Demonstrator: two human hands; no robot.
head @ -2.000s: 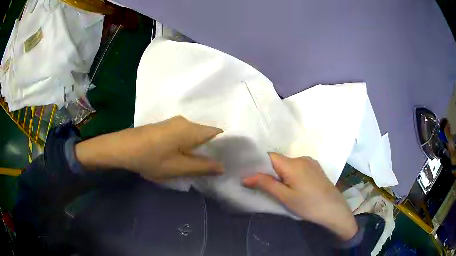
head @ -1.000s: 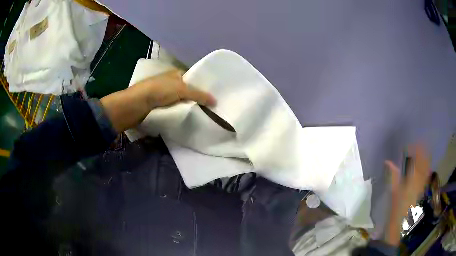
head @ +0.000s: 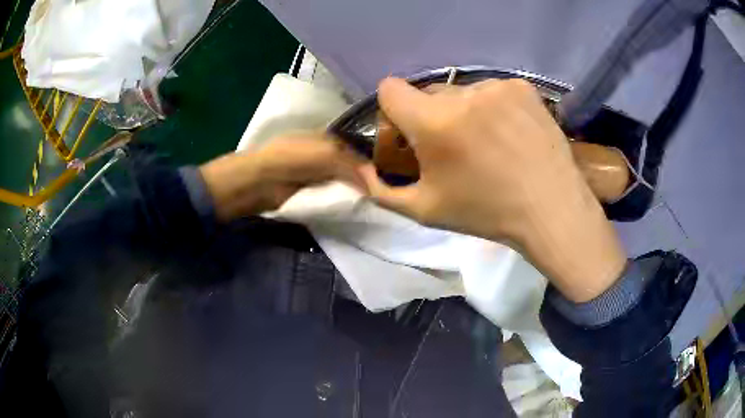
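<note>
A white garment piece lies over the table's near edge and my lap, partly hidden by both hands. My right hand is closed around the brown handle of the steam iron. The iron lies over the upper part of the cloth, its dark pointed front toward the left and its cord running up to the right. My left hand is blurred and rests at the cloth's left part, close to the iron's tip. Its fingertips are partly hidden, and whether it grips the cloth is unclear.
The lilac-grey table spreads beyond the iron. A white heap sits in a yellow-framed rack at the upper left. More white pieces hang below the table's right edge. The dark iron cord crosses the table at the right.
My right hand has come from the right table edge to the cloth and now holds the iron. My left hand has stayed at the cloth's left part. The view has shifted.
</note>
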